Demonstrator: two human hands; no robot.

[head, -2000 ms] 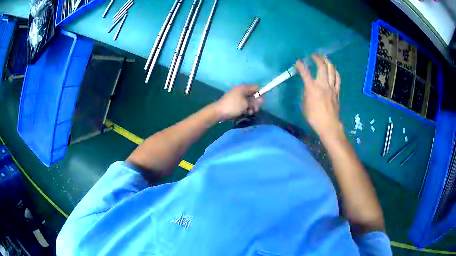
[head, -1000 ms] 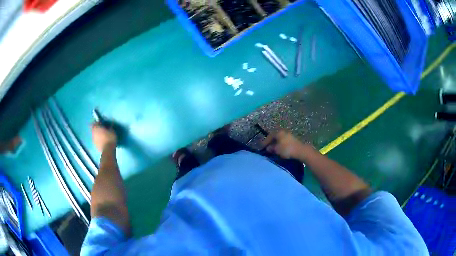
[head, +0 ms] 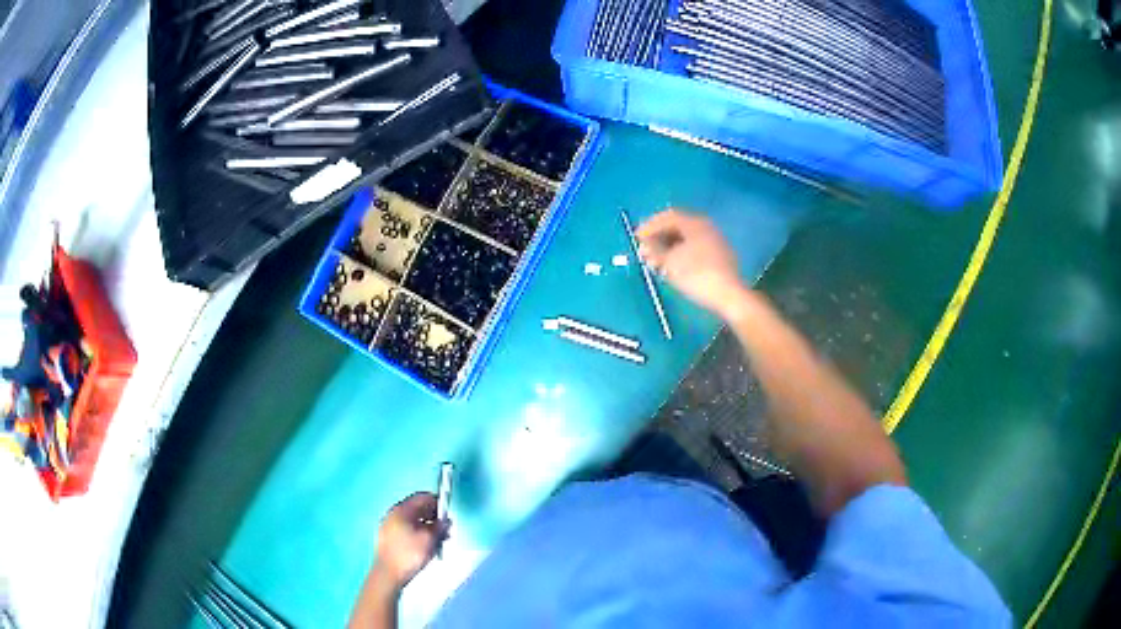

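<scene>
My left hand is closed around a short silver tube, held over the near left of the green bench. My right hand is at the upper end of a thin dark rod on the bench; whether the fingers grip it cannot be told. Two short silver rods lie side by side on the bench. White chips lie near them. A whitish patch, perhaps more chips, shows blurred toward my body.
Blue-rimmed compartment box with small dark parts. Black tray of short tubes behind it. Blue bin of long dark rods, far right. Red bin with tools, far left. Long thin tubes at the lower left. A bench edge runs below my right forearm.
The view has swung right, bringing the compartment box, black tray and rod bin into fuller view. My right hand has moved from beside my body to the thin rod. My left hand still holds a short tube.
</scene>
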